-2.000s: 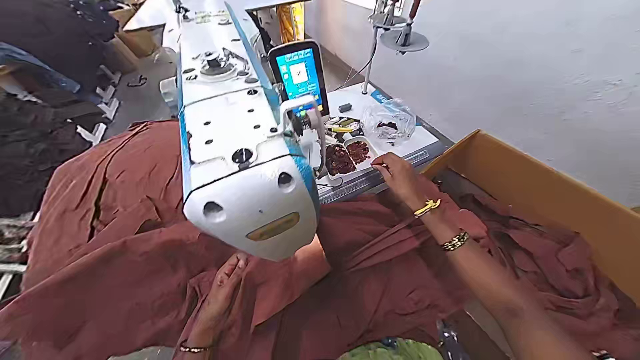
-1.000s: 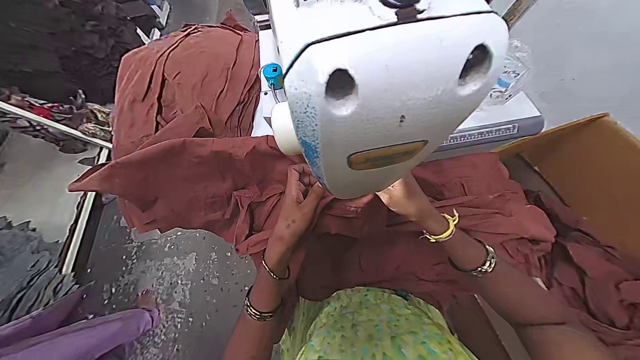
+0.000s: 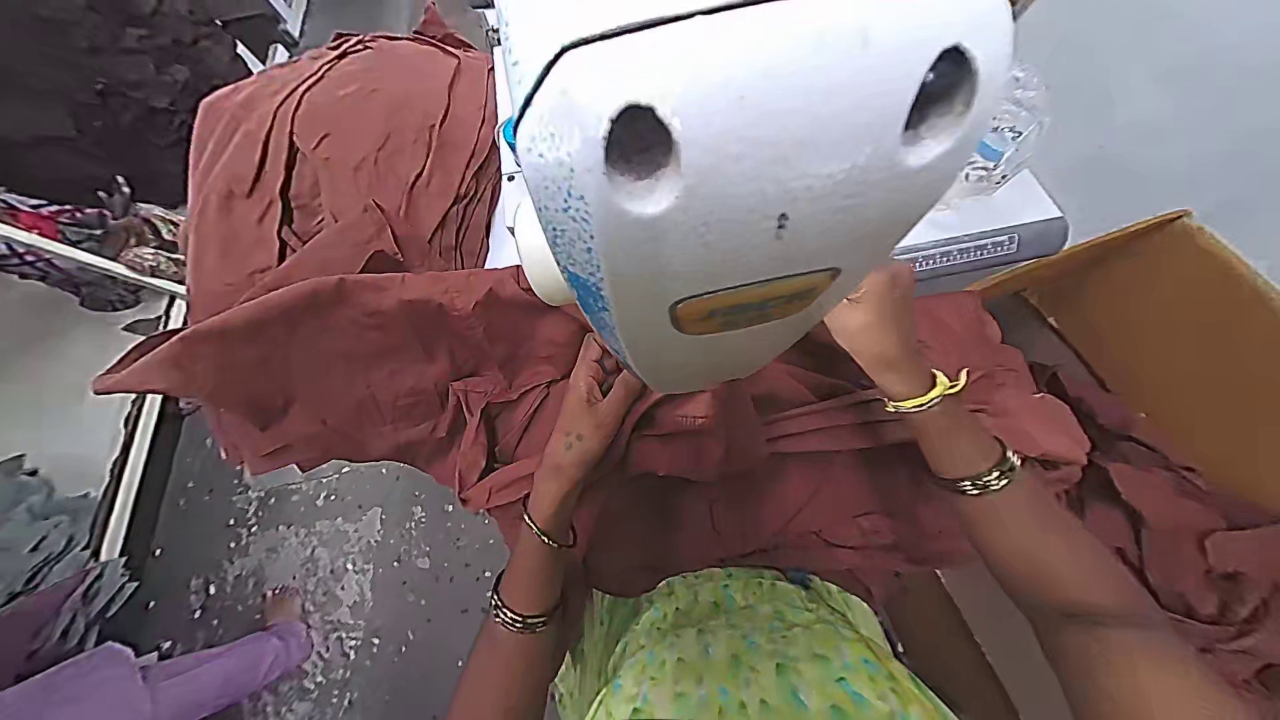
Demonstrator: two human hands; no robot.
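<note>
A white sewing machine head [image 3: 780, 190] fills the upper middle and hides what lies under it. Reddish-brown fabric [image 3: 370, 350] spreads from the left, beneath the machine and over the lap. My left hand [image 3: 590, 410] is at the machine's lower left edge, its fingers curled on a gathered part of the cloth. My right hand [image 3: 880, 325] is bent at the machine's lower right side, over the cloth; its fingertips are partly hidden behind the machine, so its hold cannot be told.
A heap of the same cloth [image 3: 350, 140] lies at the upper left. An open cardboard box [image 3: 1160, 340] stands at right beside more cloth. A clear plastic bag [image 3: 1005, 130] rests near the table edge [image 3: 980, 250]. Another person's purple-clad leg [image 3: 230, 665] shows at lower left.
Since two seconds ago, my right hand has left the trays of small dark red pieces and come to the machine's side. The view has moved closer to the machine head.
</note>
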